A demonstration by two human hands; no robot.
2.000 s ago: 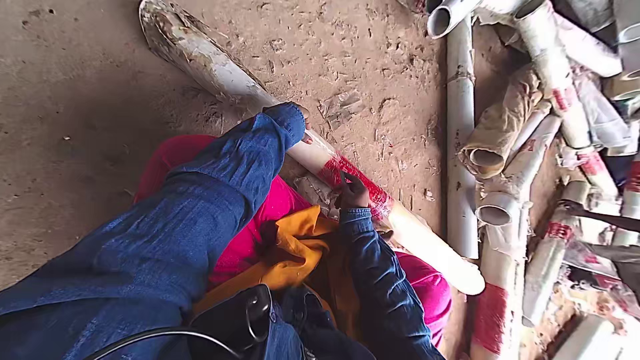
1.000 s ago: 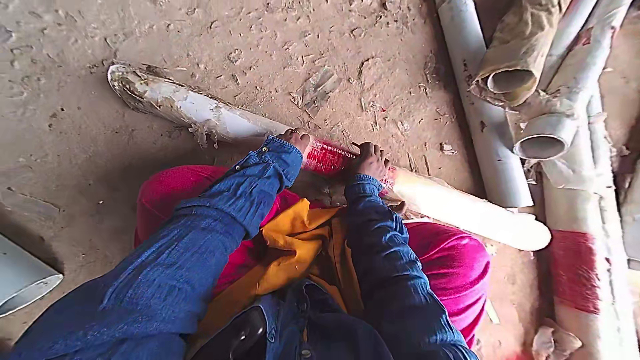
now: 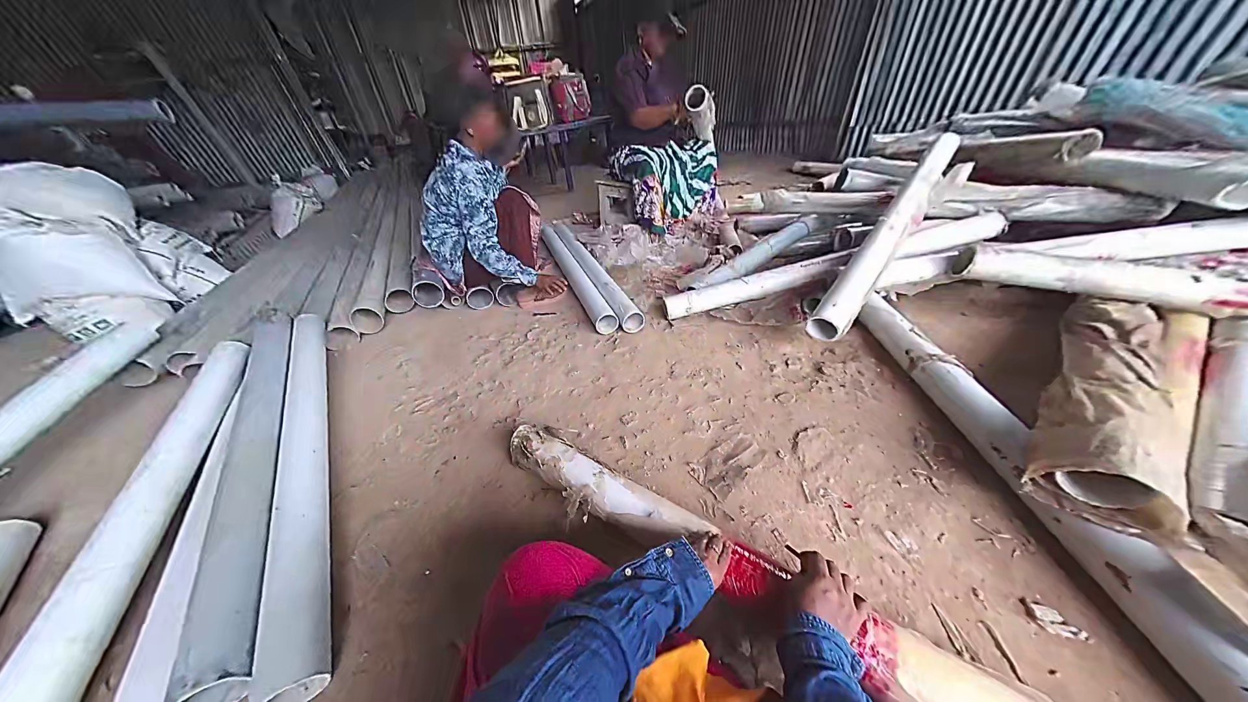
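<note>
A long whitish pipe (image 3: pixel 634 502) lies slantwise across my lap, with torn wrapping at its far end and a red printed or coated band (image 3: pixel 751 570) around its middle. My left hand (image 3: pixel 715 558) rests on the pipe at the left edge of the band, fingers curled over it. On the band's right part is my right hand (image 3: pixel 827 590), closed around a small dark, thin tool whose tip points left; its kind cannot be told. Beyond my right hand more red marking and the pale near end of the pipe show.
Grey pipes (image 3: pixel 297 507) lie in rows at left, beside white sacks (image 3: pixel 78 244). Wrapped pipes (image 3: pixel 1102 278) are heaped at right, one long pipe (image 3: pixel 1033 468) nearest. Ahead, one person (image 3: pixel 478 219) crouches by pipes; another (image 3: pixel 663 127) sits holding a pipe piece.
The view has swung up to show the wider shed. Both my hands remain on the pipe around its red band.
</note>
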